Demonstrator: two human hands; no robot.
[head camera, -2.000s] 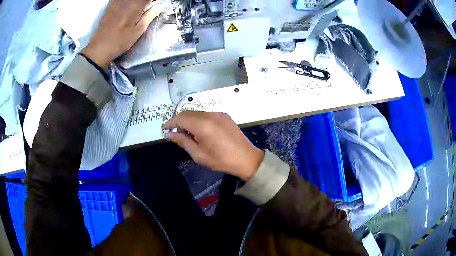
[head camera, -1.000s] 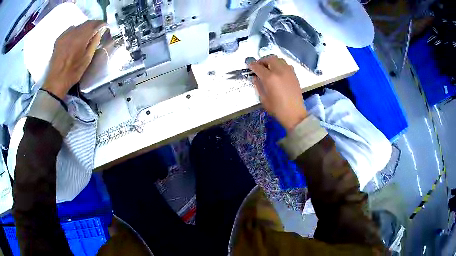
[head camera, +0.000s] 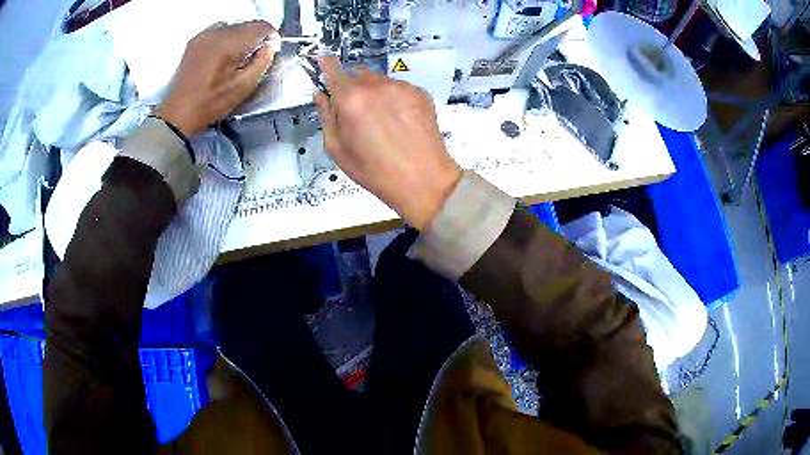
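My right hand (head camera: 382, 133) holds the thread snips, with the blades (head camera: 313, 73) pointing up and left beside the overlock machine's needle area (head camera: 351, 25). Most of the snips is hidden in the hand. My left hand (head camera: 218, 78) is left of the needle area, its fingertips pinched on a small pale edge or thread that reaches toward the needle. The pale striped garment piece (head camera: 200, 227) lies under my left forearm and hangs over the table's front edge. Whether the blades touch the thread is too small to tell.
The overlock machine head (head camera: 435, 44) stands at the back. A dark grey crumpled item (head camera: 582, 111) and a white disc (head camera: 653, 67) are at the right. Blue crates (head camera: 169, 378) are below; pale cloth (head camera: 635, 284) hangs at the right. The table's front edge (head camera: 533, 194) runs before me.
My right hand went right to the snips on the table, picked them up and came back left to the needle area. My left hand stays left of the needle. The view shifted.
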